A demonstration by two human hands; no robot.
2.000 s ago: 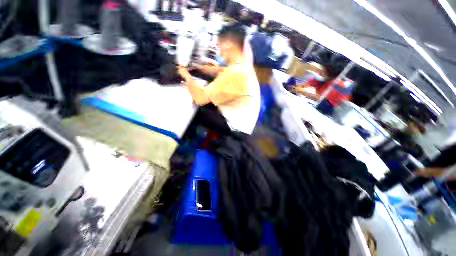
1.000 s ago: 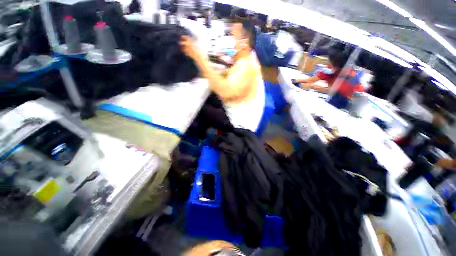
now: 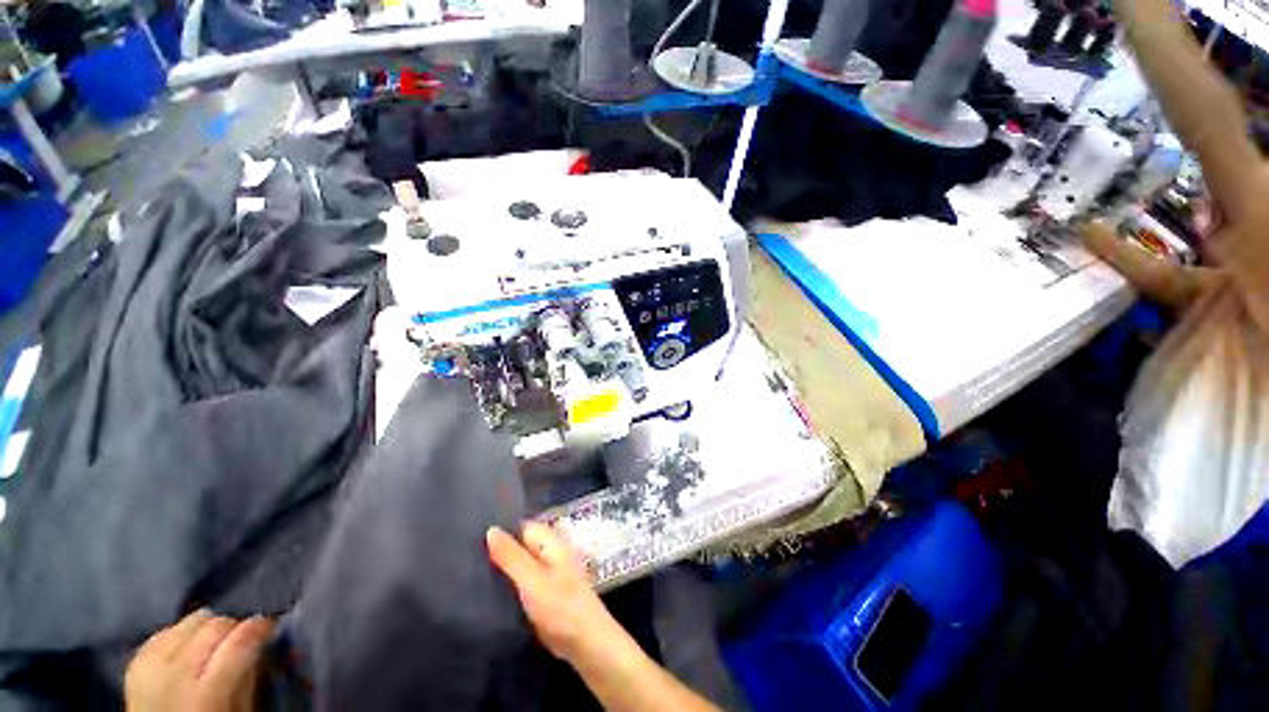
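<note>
A dark grey garment panel [image 3: 411,556] hangs from the needle area of the white overlock machine [image 3: 557,237] down to the bottom of the view. Its upper tip lies at the machine's left front. My left hand [image 3: 202,665], cut off by the bottom edge, has its fingers curled on the grey cloth at lower left. My right hand [image 3: 546,577] holds the panel's right edge between thumb and fingers at the table's front edge. The foot and the cloth's contact with it are hard to make out.
A large heap of grey pieces [image 3: 167,376] with white patches lies left of the machine. Thread cones [image 3: 960,63] stand behind. A beige cover [image 3: 842,376] lies between tables. A blue bin [image 3: 835,626] with a dark phone is at lower right. Another person's arm [image 3: 1211,125] is at right.
The view has swung left from the aisle to the machine. The grey panel and both my hands now show. One second ago only part of a hand showed at the bottom edge.
</note>
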